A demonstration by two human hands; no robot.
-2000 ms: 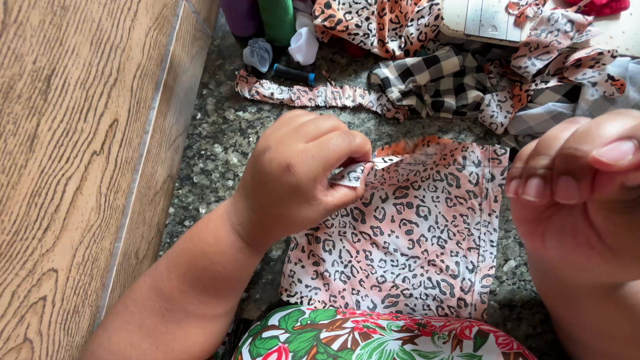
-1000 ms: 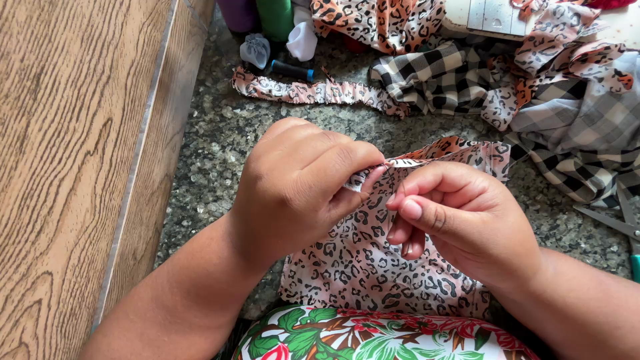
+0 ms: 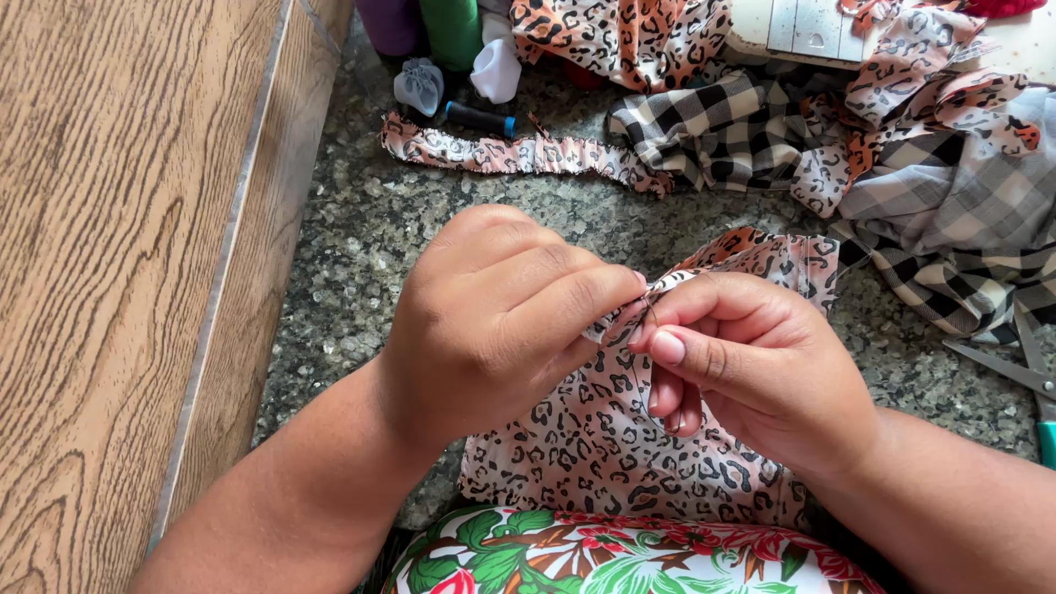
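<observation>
My left hand (image 3: 503, 326) pinches the folded upper edge of a pink leopard-print fabric piece (image 3: 594, 445), which hangs down over the granite surface toward a floral-print cloth. Close against it, my right hand (image 3: 742, 363) has thumb and forefinger pinched at the same edge. A dark thread (image 3: 637, 371) runs from the fold and loops down by the right fingers. Whether a needle sits between those fingertips cannot be told.
A gathered leopard-print strip (image 3: 528, 155) lies beyond my hands, near a dark thread spool (image 3: 480, 119) and green thread cone (image 3: 451, 33). Black-and-white checked fabric (image 3: 726, 132) is heaped at upper right. Scissors (image 3: 1011, 371) lie at right. Wood-grain panelling (image 3: 124, 247) borders the left.
My right hand has come in from the right to the fabric's upper edge, meeting my left hand. The left hand keeps its pinch. The scissors at right have come into view.
</observation>
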